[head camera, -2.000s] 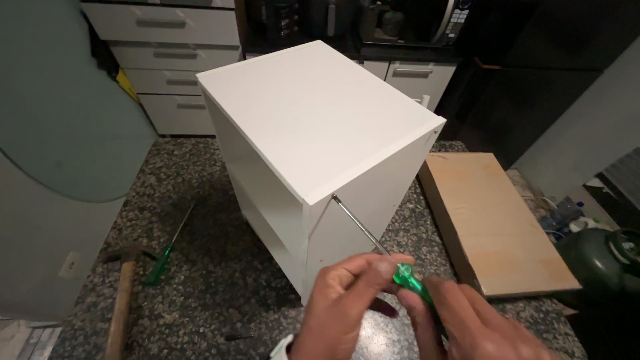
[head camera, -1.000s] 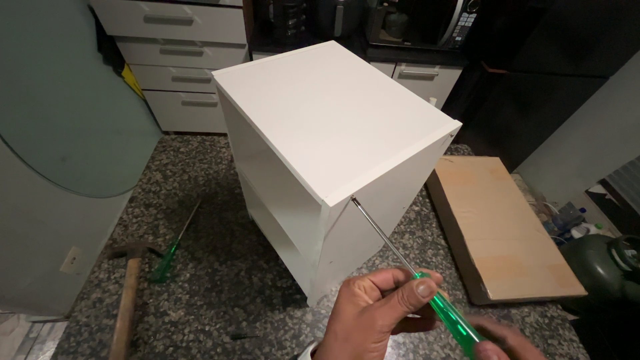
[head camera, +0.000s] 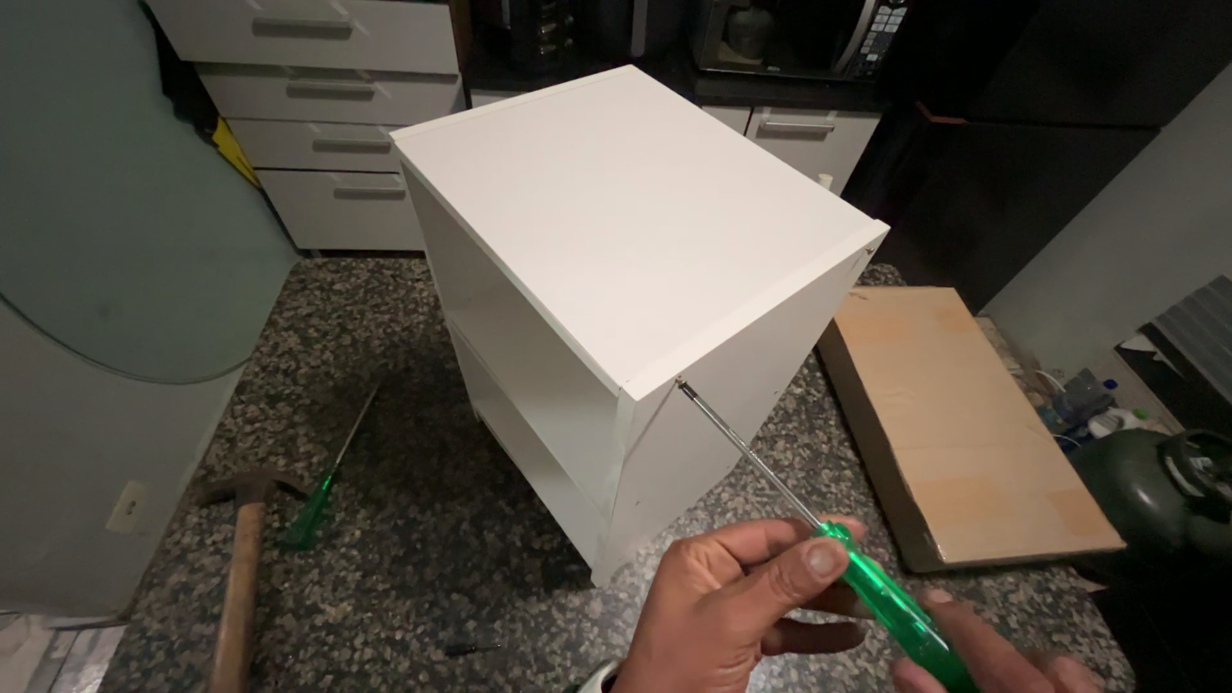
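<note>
A white panel cabinet with a shelf stands upright on the speckled granite countertop. A screwdriver with a green translucent handle has its tip against a screw near the top front corner of the cabinet's right side. My left hand pinches the front of the handle between thumb and fingers. At the rear of the handle is my right hand, its fingers around the end and partly cut off by the frame. Another screw shows near the far top corner of that side.
A claw hammer and a second green-handled screwdriver lie on the left of the countertop. A flat cardboard box lies at the right, beside a dark gas cylinder. White drawers and a microwave are behind.
The right hand has moved back from beside the left hand to the rear of the handle, and more of the green handle shows. The screwdriver tip stays at the cabinet's corner.
</note>
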